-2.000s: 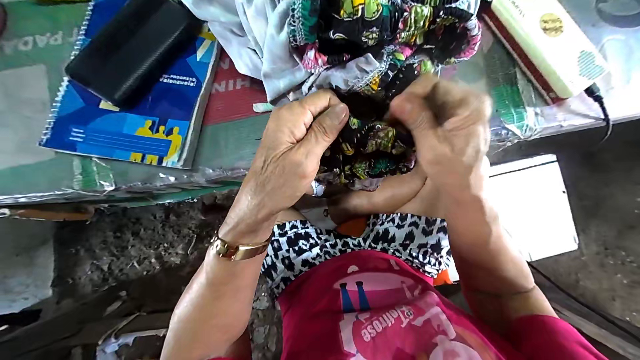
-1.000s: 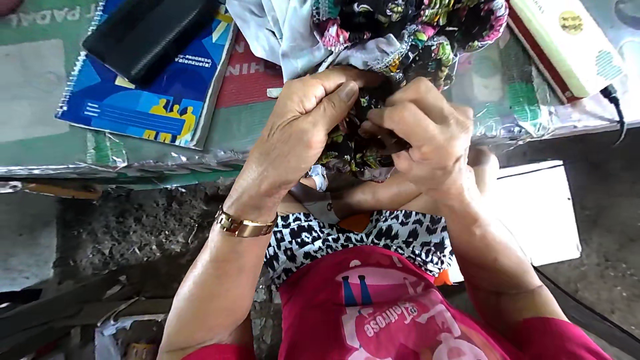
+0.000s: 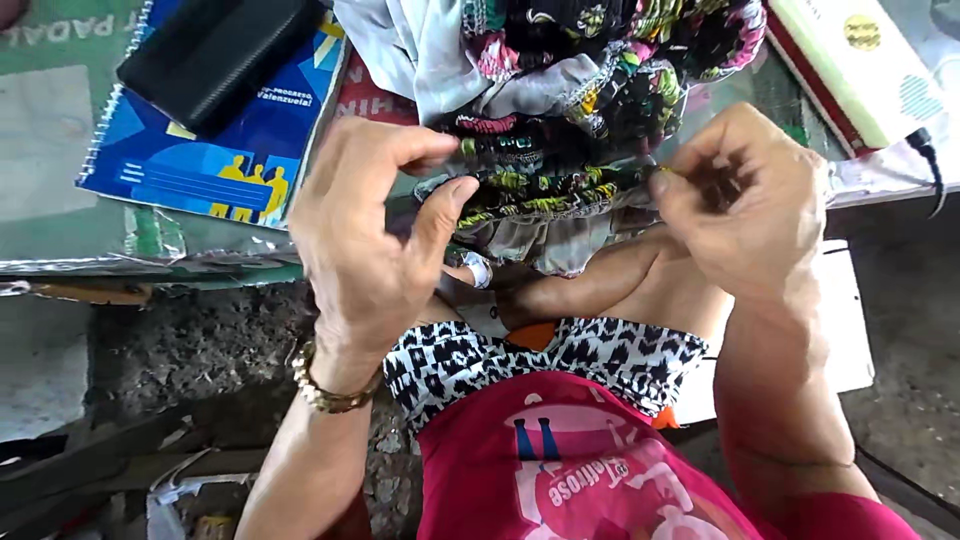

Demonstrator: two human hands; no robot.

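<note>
Gathered fabric with a dark floral print and elastic-like ruching [image 3: 540, 187] hangs over the near table edge between my hands, its grey underside showing at the bottom. My left hand [image 3: 382, 217] is at its left end, thumb and forefinger apart, with no cloth plainly between them. At the right end, the thumb and forefinger of my right hand [image 3: 742, 195] pinch the cloth's edge or a thread on it; which one is unclear. More of the floral and pale grey cloth [image 3: 427, 52] is heaped on the table beyond.
A black case [image 3: 217, 60] lies on a blue spiral notebook [image 3: 202, 172] at the left of the covered table [image 3: 45, 225]. A cream and red device [image 3: 855, 67] with a black cable stands at the right. Below it is a white panel [image 3: 847, 322].
My hands have moved apart, and the fingers of my left hand have parted. The gathered band, largely hidden between my hands before, now shows stretched across the gap.
</note>
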